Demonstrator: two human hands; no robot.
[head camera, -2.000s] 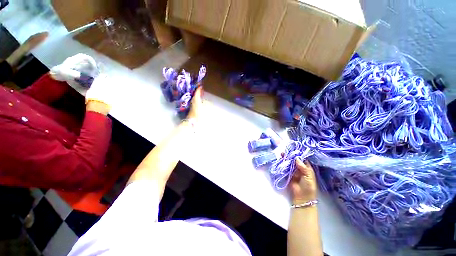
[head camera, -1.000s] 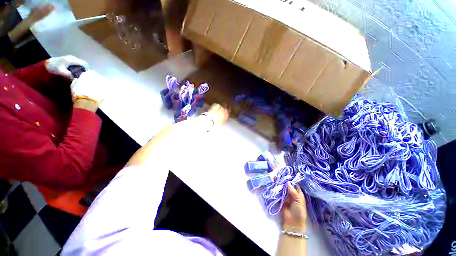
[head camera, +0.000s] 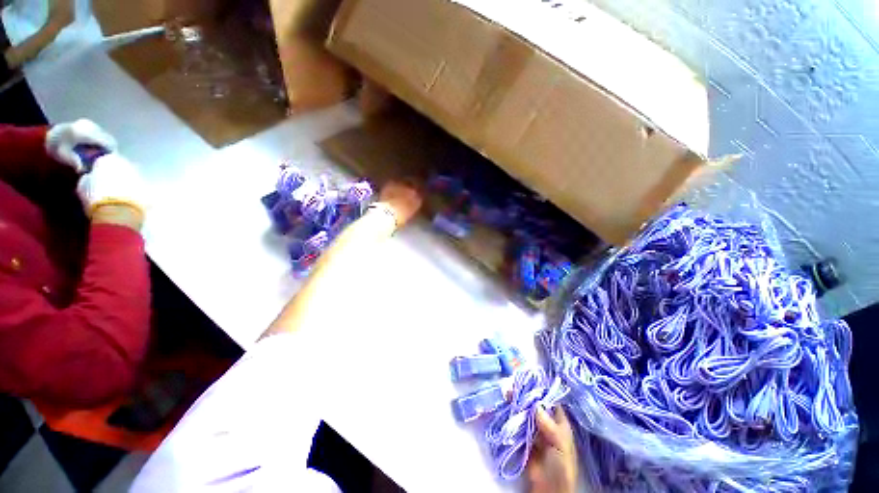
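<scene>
My right hand (head camera: 552, 451) holds several coiled purple charging cables (head camera: 520, 428) at the bench's front, beside the bulk bag; its lower part is cut off by the frame edge. Small purple cable sleeves (head camera: 478, 367) lie just left of these cables. My left hand (head camera: 400, 201) reaches to the open carton's front flap; its fingers are blurred, and I cannot tell whether it holds anything. Several sleeved cables (head camera: 313, 197) stand or lean in a group left of my left hand, lilac loops up. Loose sleeves (head camera: 545, 270) lie in the carton's shaded mouth.
The large brown open carton (head camera: 520, 101) stands at the back of the white bench (head camera: 386, 318). The clear bulk bag (head camera: 636, 453) full of cables fills the right. A person in red (head camera: 77, 298) with white gloves works at the left. Clear plastic pieces (head camera: 193, 48) lie behind.
My left hand has left the group of sleeved cables and moved right to the carton flap. My right hand keeps its cables, now lower in view. The camera view has shifted.
</scene>
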